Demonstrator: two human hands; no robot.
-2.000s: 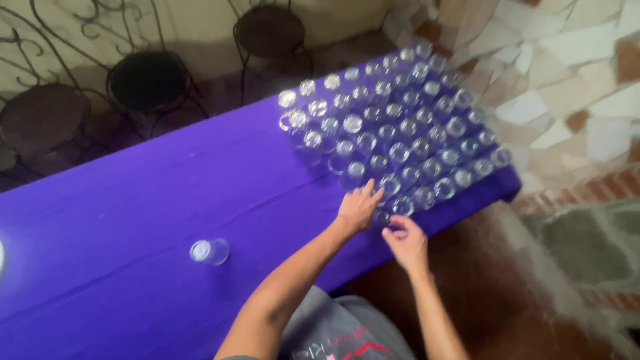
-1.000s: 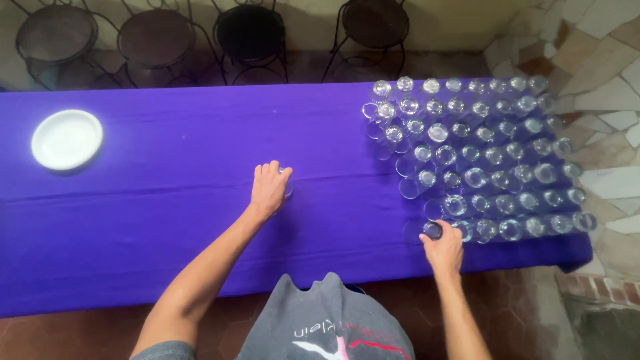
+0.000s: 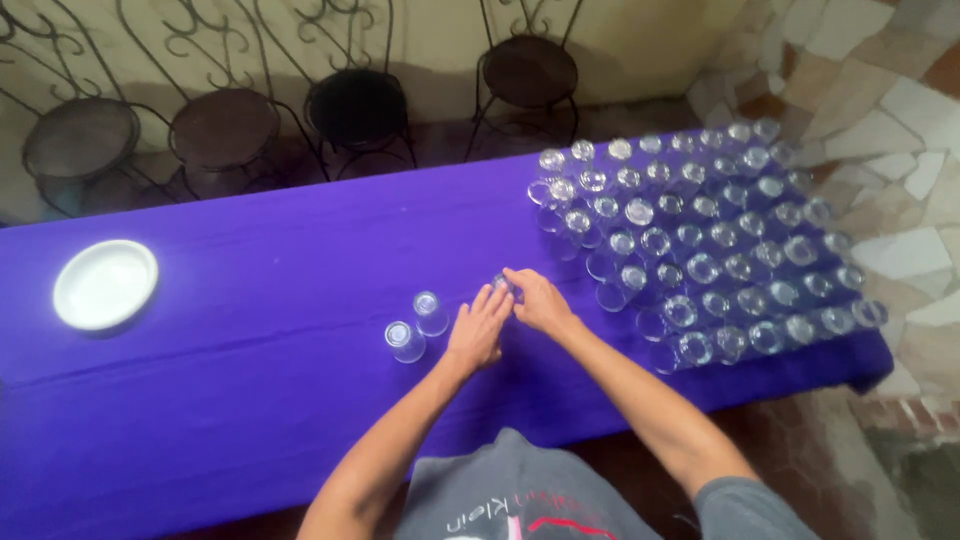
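My left hand (image 3: 480, 326) and my right hand (image 3: 538, 301) meet over the purple tablecloth (image 3: 247, 300), around one upturned drinking glass (image 3: 502, 285). The fingers of both touch it and hide most of its body. Left of them, two clear glasses (image 3: 430, 313) (image 3: 405, 342) stand upside down, close together. To the right, many upturned glasses (image 3: 705, 268) are packed in rows over the table's end; the nearest ones are beside my right forearm.
A stack of white plates or one deep plate (image 3: 106, 285) lies at the table's left. Metal chairs with round seats (image 3: 357, 106) line the wall behind the table. Stone paving (image 3: 900, 187) is at the right.
My right hand has left the edge of the glass rows and joined my left hand. Two glasses stand apart left of my hands, where a second ago my left hand was on one.
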